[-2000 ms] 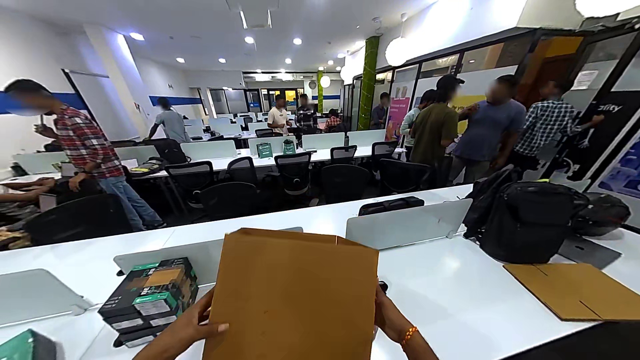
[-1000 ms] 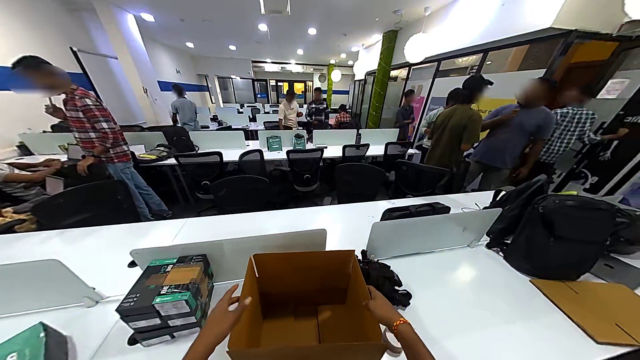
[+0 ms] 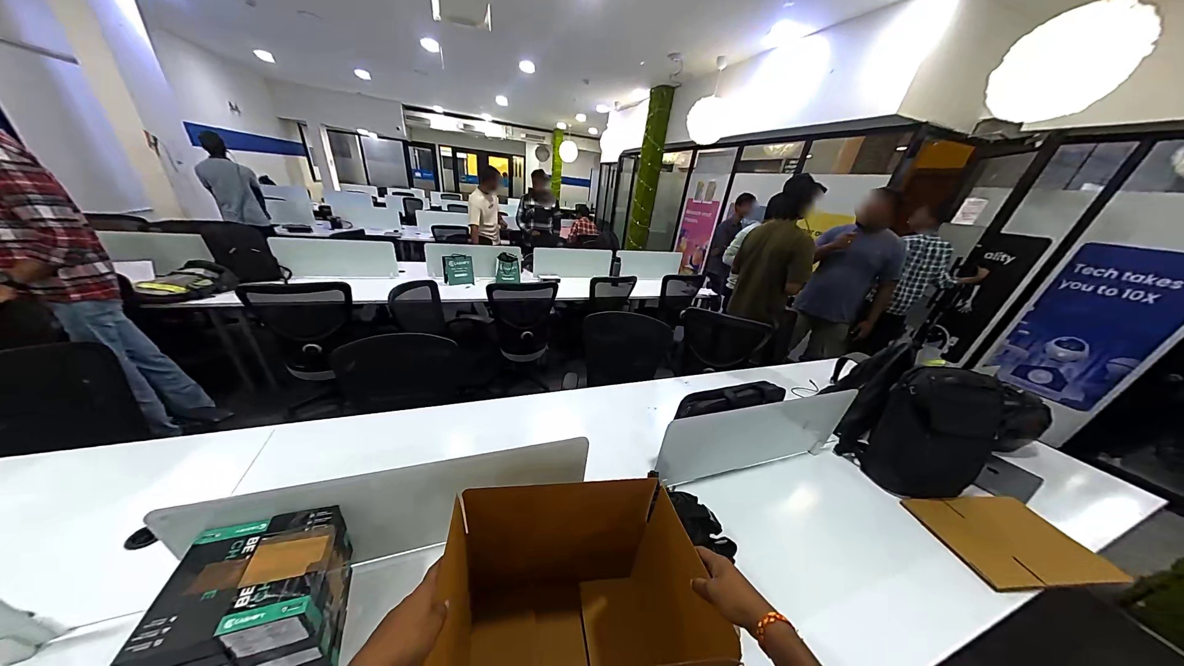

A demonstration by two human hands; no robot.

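An open-topped cardboard box stands before me at the bottom centre, its inside visible and nothing seen in it. My left hand presses on its left wall. My right hand, with an orange beaded bracelet at the wrist, grips the upper edge of the right wall. To the left lie black and green printed cartons with brown tape on them. A dark, crumpled-looking item shows behind the box's right wall, partly hidden.
Low desk dividers stand behind the box. A flattened cardboard sheet, a black backpack and a laptop lie on the white desk at right. Several people stand beyond the office chairs.
Two seconds ago a broad brown face of the box was toward me; now its open inside shows. My left hand, off the box with spread fingers a second ago, is now against its left wall.
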